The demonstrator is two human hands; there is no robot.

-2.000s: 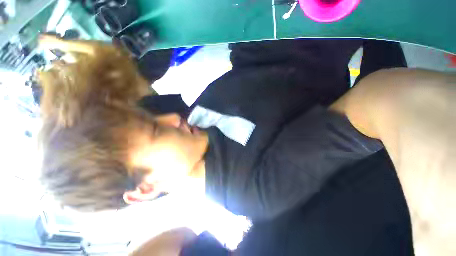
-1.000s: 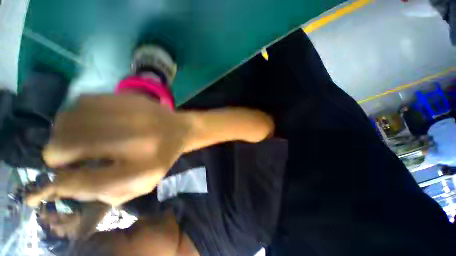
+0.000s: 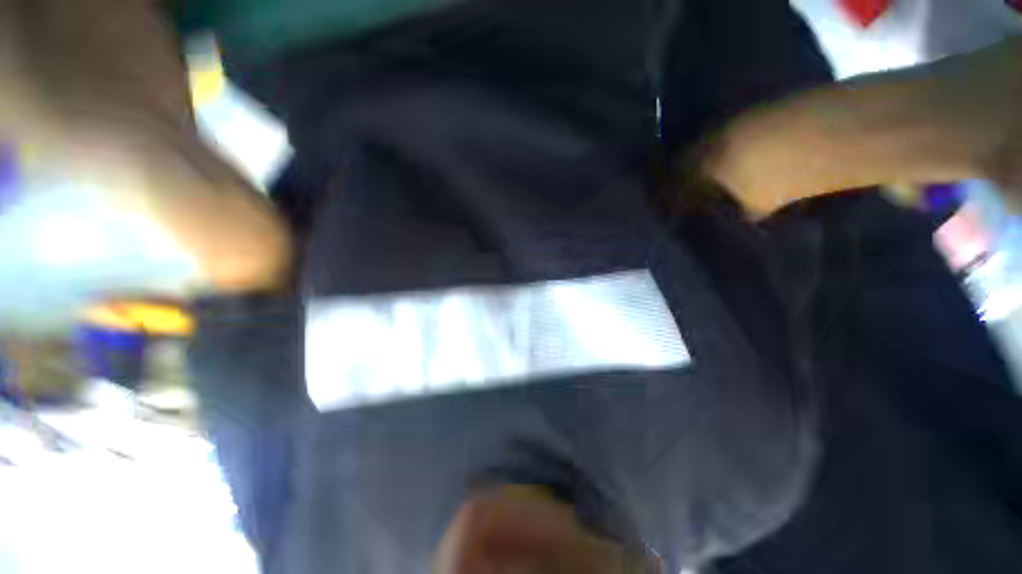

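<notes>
A dark shirt (image 3: 504,224) with a wide pale reflective strip (image 3: 493,336) across it fills the middle of the head view, close and blurred. A bare arm (image 3: 146,168) comes from the shirt's left side and runs off at the upper left. Another bare arm (image 3: 863,140) runs off at the right edge. Both arms are cut off before any hand shows, and I cannot tell for sure whose they are. My left hand and my right hand are not in view. No part or unit is seen.
A strip of green bench (image 3: 314,20) shows at the top left. A blurred skin-coloured patch (image 3: 527,533) is at the bottom edge. Bright, blurred background lies at both sides, with a red shape (image 3: 863,9) at the top right.
The view has swung from the bench to the shirt. The large blurred hand and the pink-covered unit beside it have left the picture, and most of the green bench is out of view.
</notes>
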